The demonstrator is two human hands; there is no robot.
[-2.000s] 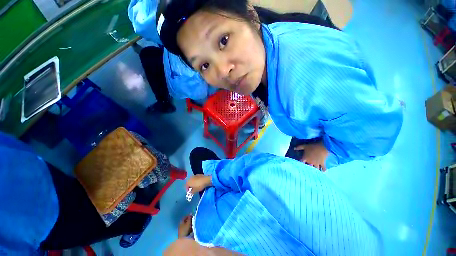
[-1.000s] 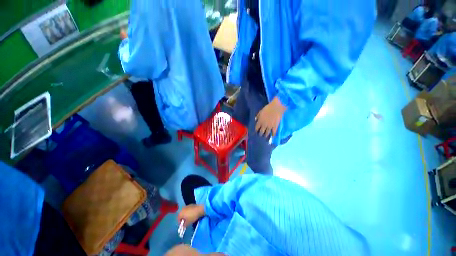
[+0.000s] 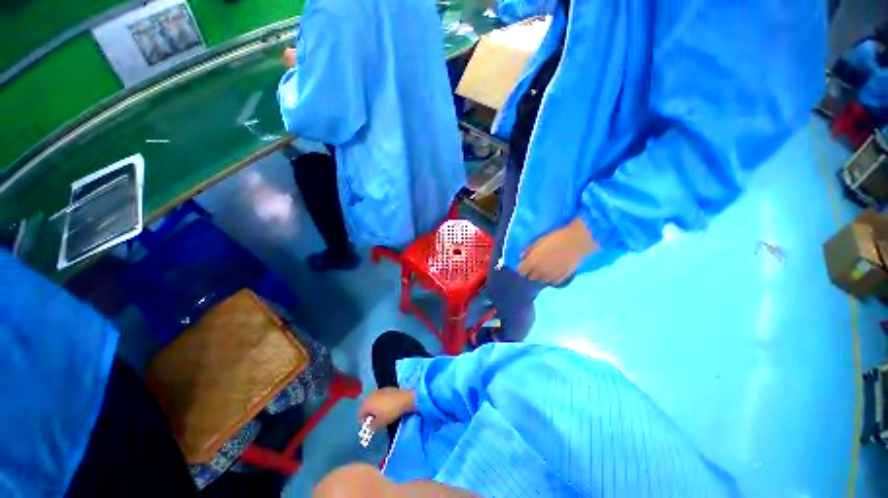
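My right hand (image 3: 391,405), at the end of a light-blue striped sleeve, holds a small white piece with dark marks (image 3: 366,431) between its fingers, low in the middle of the view. Bare skin at the bottom edge seems to be my left hand (image 3: 375,483); it is cut off and blurred, and its fingers do not show.
A person in a blue smock stands close at right, another at the belt (image 3: 209,107). A tablet-like panel (image 3: 102,212) lies at the belt's edge. Nearby are a red stool (image 3: 456,255), a woven cushion (image 3: 229,374), a blue bin (image 3: 209,263) and a cardboard box (image 3: 499,63).
The person at right has gone from leaning down near me to standing, and their hand is now at their smock front. My right hand still holds the white piece.
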